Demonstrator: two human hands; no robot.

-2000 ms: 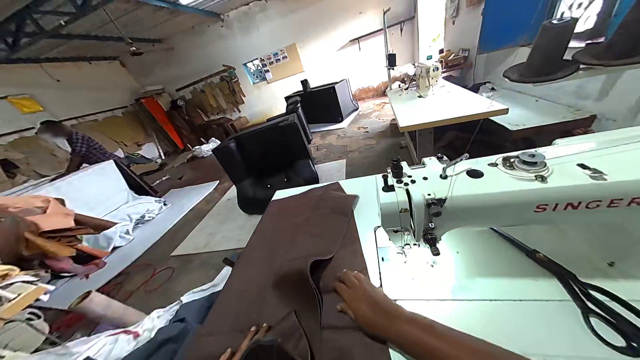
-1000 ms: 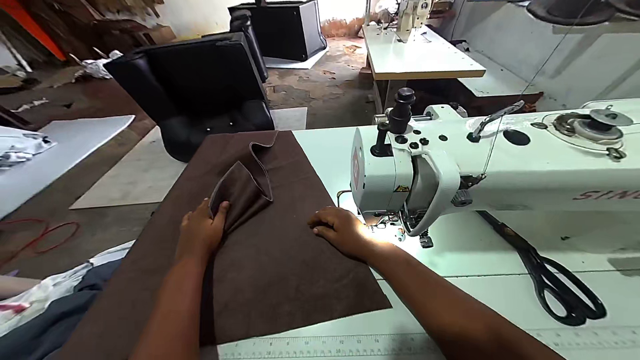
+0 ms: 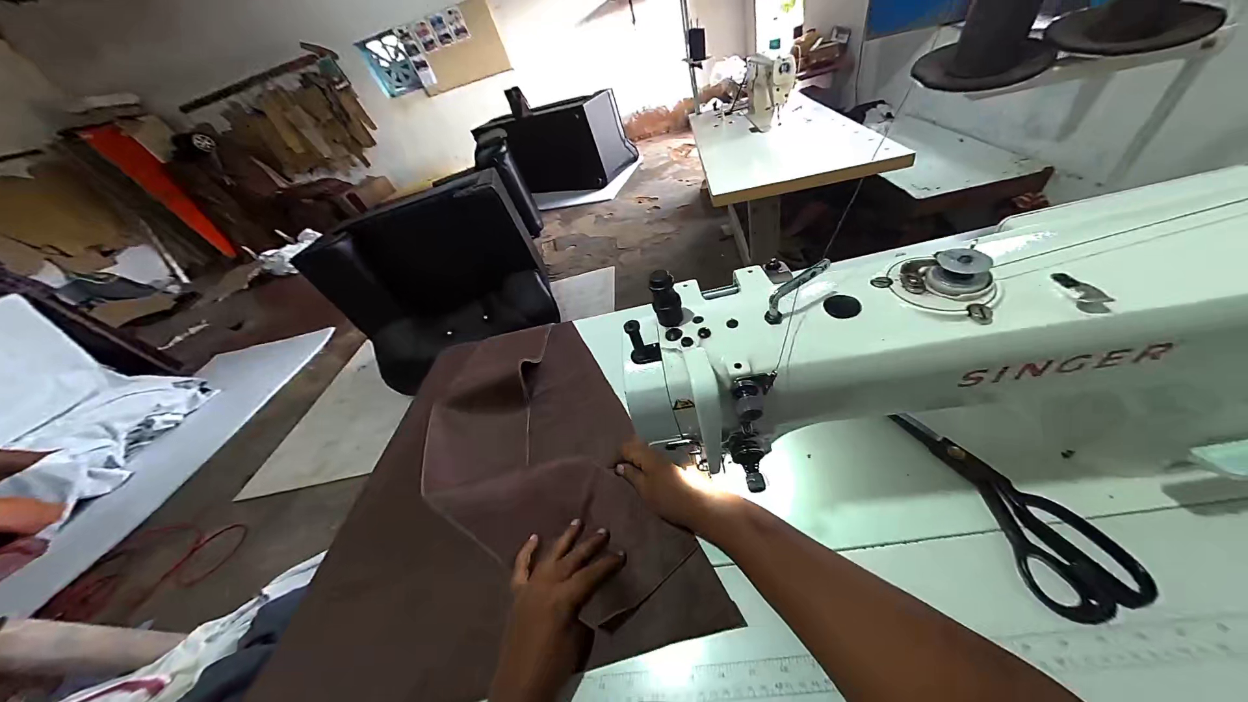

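Brown fabric [image 3: 390,575] lies over the left end of the sewing table, with a folded, seamed piece [image 3: 487,439] of the same brown on top. My left hand [image 3: 565,575] rests on that piece with its fingers spread, pressing it down. At the fabric's right edge, beside the needle area, my right hand [image 3: 663,483] has its fingertips on the cloth; whether it pinches the cloth is hard to tell. The white Singer sewing machine [image 3: 877,351] stands to the right, its lamp lighting the presser foot area. Black-handled scissors [image 3: 1033,526] lie on the table in front of it.
A ruler scale [image 3: 741,678] runs along the near table edge. Beyond the table stands a black upholstered seat [image 3: 429,263]. Another sewing table [image 3: 799,146] with a machine is at the back. White cloth [image 3: 127,419] lies at the left, and thread cones [image 3: 994,49] stand at the upper right.
My left hand has let go of the raised fold it held up a second ago and now lies flat on the cloth, nearer to me. The small piece is spread out more.
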